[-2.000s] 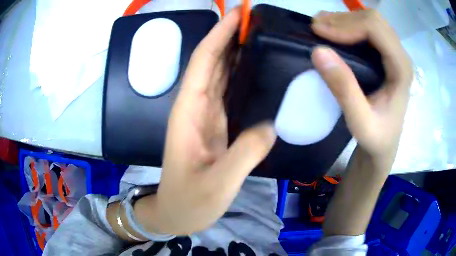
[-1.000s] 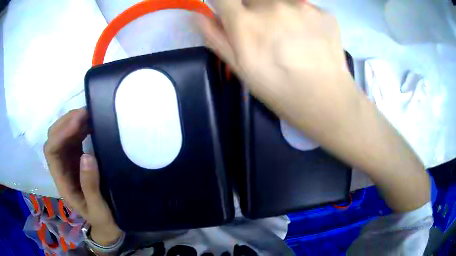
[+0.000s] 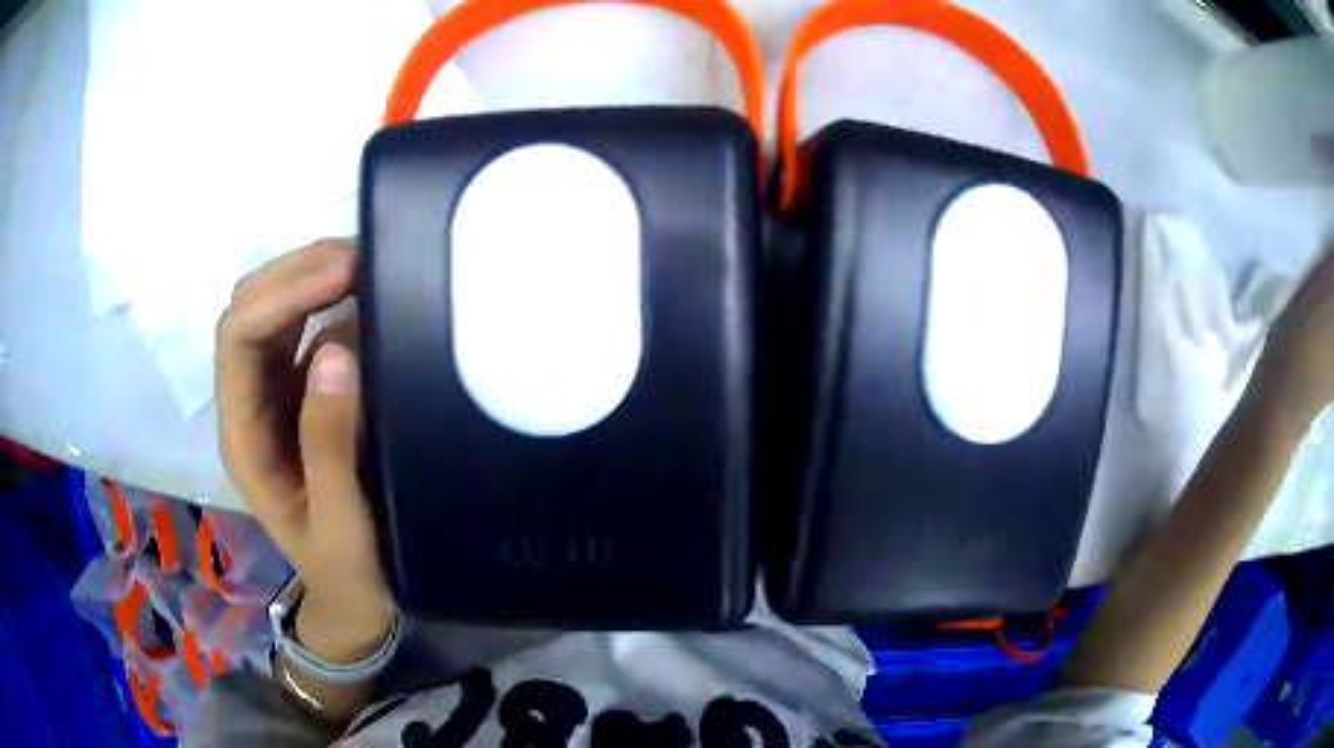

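Two black power banks stand side by side, the left one (image 3: pixel 563 504) and the right one (image 3: pixel 944 512). Each has a white oval lamp panel and an orange carry strap looping up from its far end. My left hand (image 3: pixel 300 424) holds the left side of the left power bank, thumb on its edge. My right hand (image 3: pixel 1309 344) is at the right edge of the picture, cut off and blurred, near a whitish translucent bottle (image 3: pixel 1273 110); I cannot tell if it holds anything.
White sheets or bags (image 3: pixel 220 161) lie on the left of the white bench (image 3: pixel 73 380). A crumpled white cloth (image 3: pixel 1192 314) lies right of the power banks. Below left, a crate holds bagged units with orange straps (image 3: pixel 161 585). Blue crates (image 3: pixel 936 687) and a blue block (image 3: pixel 1222 658) are below right.
My right hand has left the right power bank's strap end and moved to the far right. My left hand still holds the left power bank. Both power banks appear shifted right in the picture.
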